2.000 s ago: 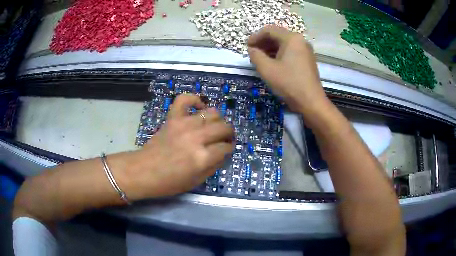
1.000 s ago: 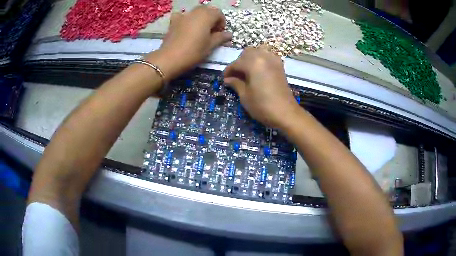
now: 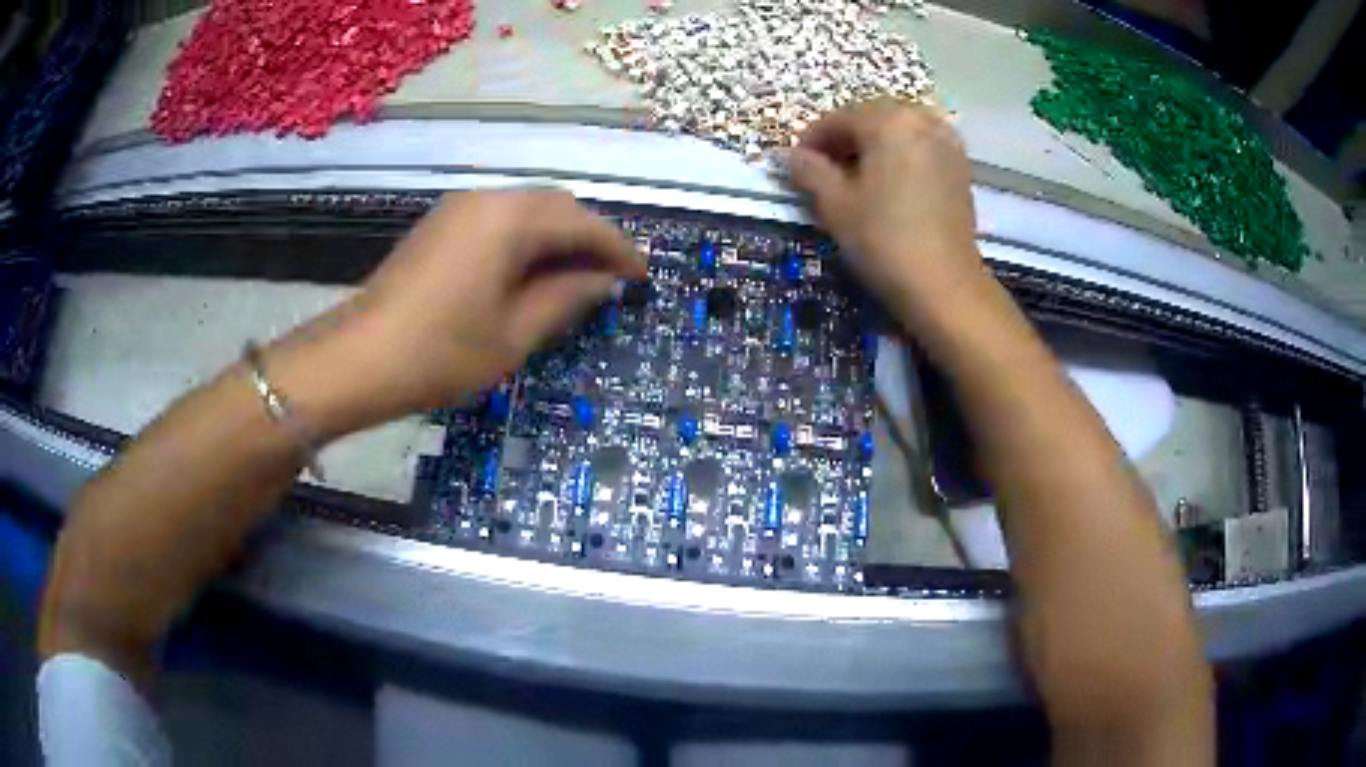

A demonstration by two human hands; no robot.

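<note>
A dark circuit board panel [image 3: 704,393] with blue parts lies between the conveyor rails. My left hand [image 3: 502,285] is over its upper left part, thumb and fingertips close together just above the board. A tiny reddish spot shows at the fingertips; whether it is a held piece is unclear. My right hand [image 3: 899,195] is over the far rail, at the near edge of the white components heap [image 3: 772,68], with finger and thumb bent together. Any piece in it is too small to tell.
Red components [image 3: 307,60] are heaped at the upper left, green components [image 3: 1176,143] at the upper right. The far rail [image 3: 360,162] and near rail [image 3: 629,599] border the panel. A smartphone [image 3: 947,435] lies partly under my right forearm, near a white sheet [image 3: 1124,412].
My left hand has come from the white heap's left side down to the panel's upper left. My right hand has moved right and up, off the panel to the white heap's edge.
</note>
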